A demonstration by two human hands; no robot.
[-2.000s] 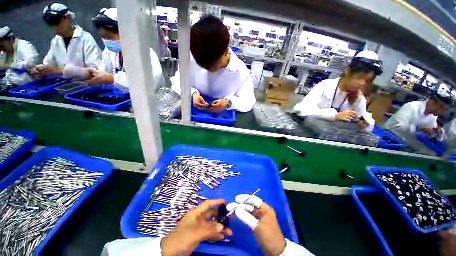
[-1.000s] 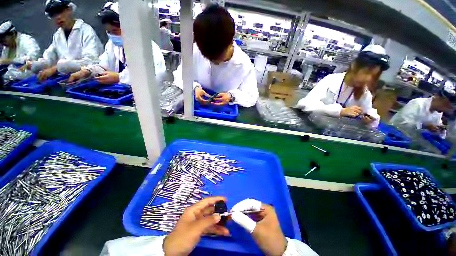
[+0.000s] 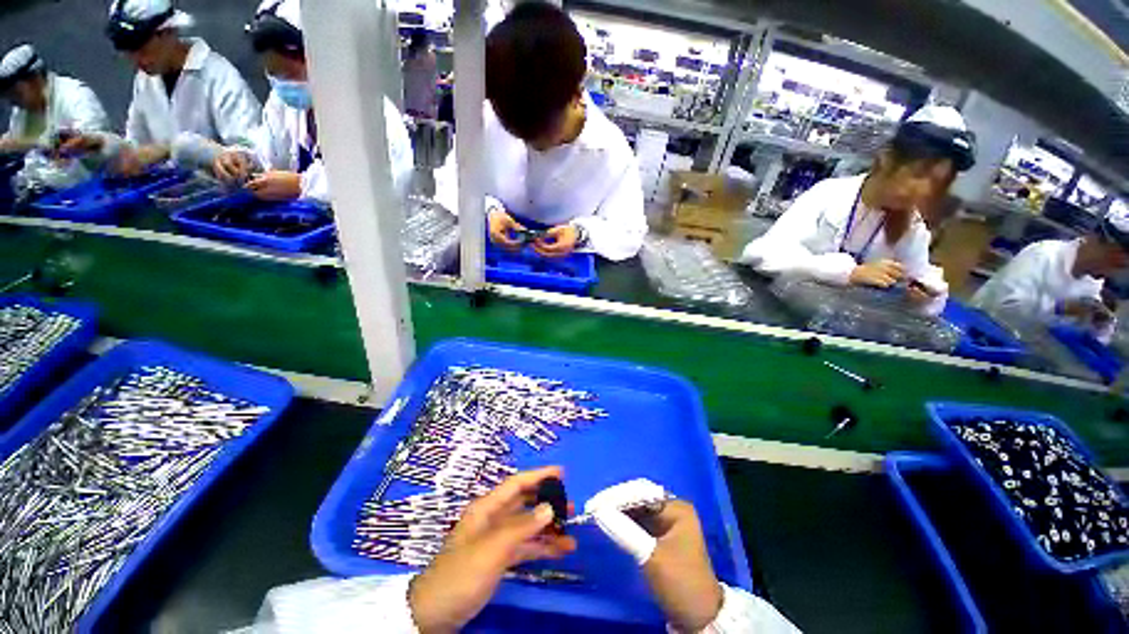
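Note:
My left hand [image 3: 489,551] holds a short black fitting [image 3: 552,498] between thumb and fingers, over the near part of the central blue tray [image 3: 650,427]. My right hand [image 3: 669,545], with white finger cots, grips a thin pale metal rod [image 3: 579,519]. The rod's visible end points left and meets or nearly meets the fitting; the fingers hide the rest. Many silver rods [image 3: 452,464] are heaped in the left half of the tray. A few rods lie beside and below my left hand.
Blue trays of rods [image 3: 112,483] stand at the left. At the right, a blue tray of black and white parts [image 3: 1038,486] overlaps another blue tray [image 3: 919,526]. Beyond runs a green conveyor [image 3: 669,359] with scattered parts and a white post [image 3: 359,198]. People in white coats sit across.
The rod was tilted across my right fingers; it now points level at the black fitting. My hands stay close together over the tray. Parts on the conveyor have shifted right.

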